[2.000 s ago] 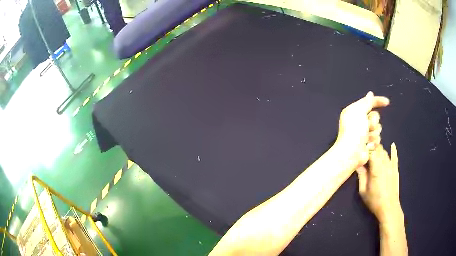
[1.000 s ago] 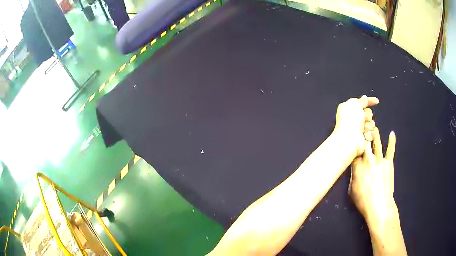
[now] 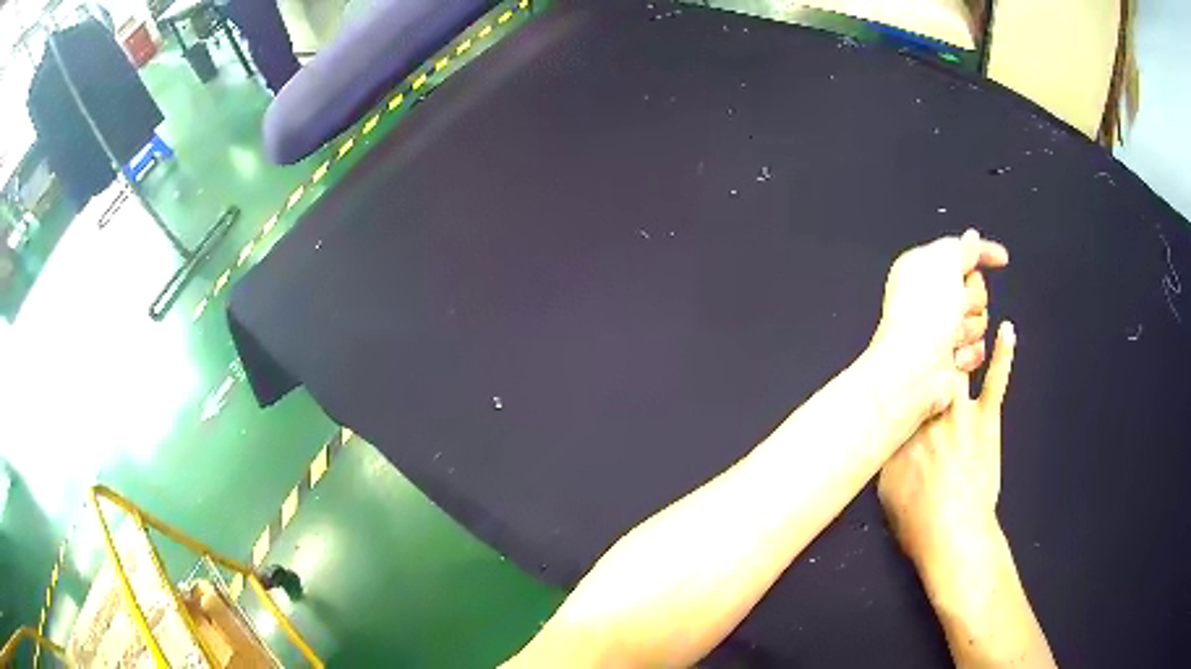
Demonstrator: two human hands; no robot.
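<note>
A dark table cover [image 3: 627,288] with pale thread bits and specks lies below both hands. My left hand [image 3: 930,314], bare, reaches in from the lower middle. It is curled around fingers of my right hand, with one finger or thumb pointing right. My right hand [image 3: 951,464], bare, comes up from the lower right, palm side unclear. One of its fingers points up and stands apart; the others are partly hidden by my left hand. No tool or garment shows in either hand.
A padded purple board [image 3: 379,79] is at upper left, near a metal rack stand [image 3: 196,261] with dark garments. A yellow-framed trolley [image 3: 144,523] holds a brown load at lower left. Cream panels [image 3: 1055,65] lie beyond the far edge. The cover's corner hangs at left.
My hands stay clasped and shift slightly; my right hand has moved a little left and down. The camera view has shifted slightly.
</note>
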